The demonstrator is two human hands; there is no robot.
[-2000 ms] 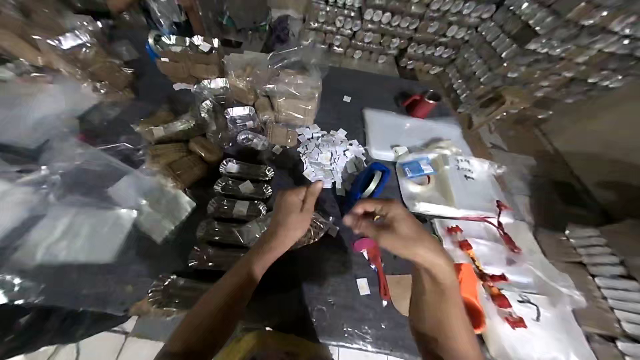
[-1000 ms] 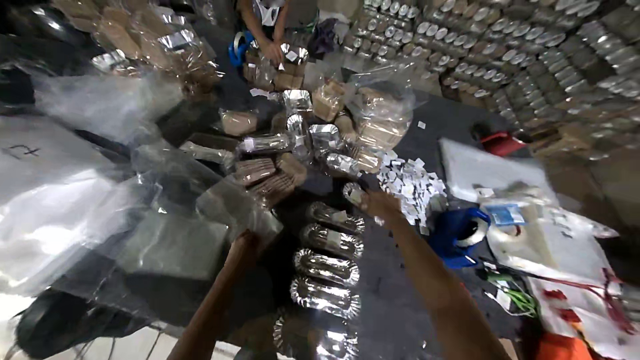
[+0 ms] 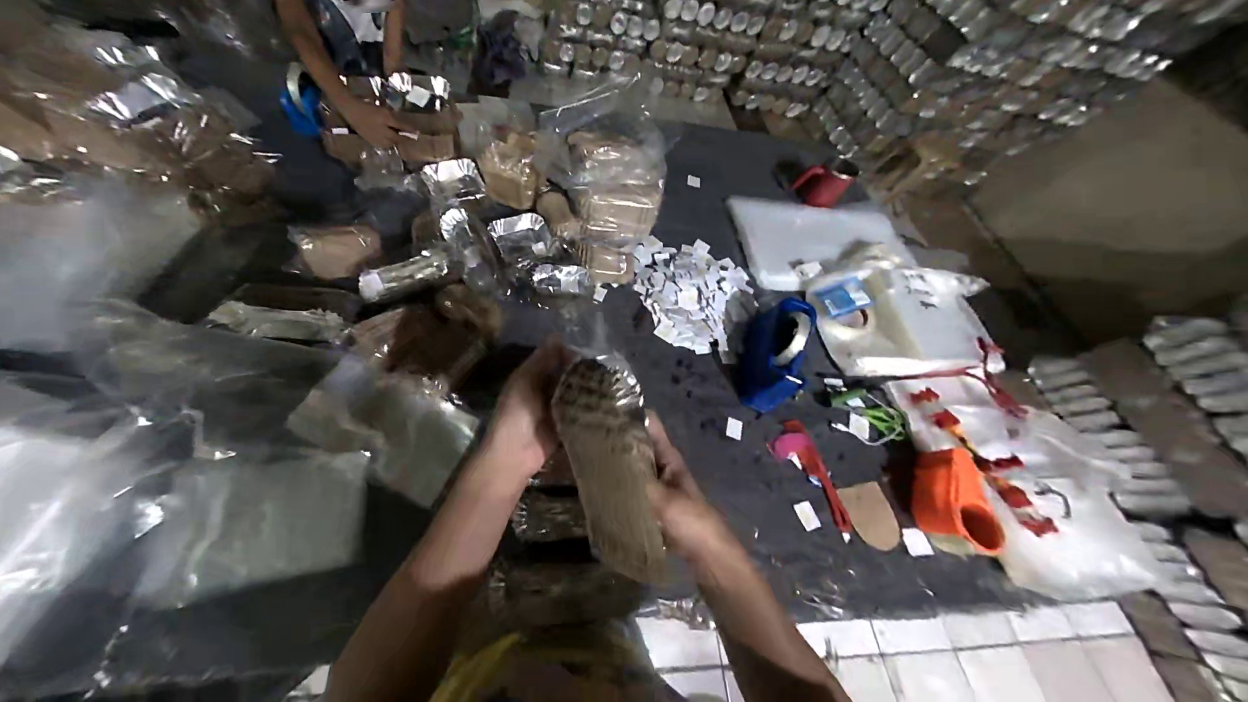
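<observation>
Both hands hold a long brown oval-ended stack [image 3: 614, 468], apparently cardboard lids in clear plastic, with shiny foil at its top end. My left hand [image 3: 531, 409] grips its left side near the top. Lower down on its right side is my right hand [image 3: 678, 487]. Beneath the stack, foil trays [image 3: 551, 515] are partly hidden by it and by my arms. A heap of small white paper slips [image 3: 690, 292] lies just beyond my right hand. Left of my left hand are a plastic-wrapped brown bundle [image 3: 419, 341] and loose clear plastic bags [image 3: 253, 526].
A blue tape dispenser [image 3: 775, 353], an orange tape dispenser [image 3: 960, 502], red-handled scissors [image 3: 817, 473] and a red mug [image 3: 825, 185] are on the right. Wrapped foil trays [image 3: 522, 237] lie ahead. A co-worker's hand [image 3: 375, 125] rests at a box, back left. Clear bags cover the table's left side.
One second ago my hands were apart, the left at a clear bag and the right near a small foil item. Now they are together around the brown stack, over the row of foil trays.
</observation>
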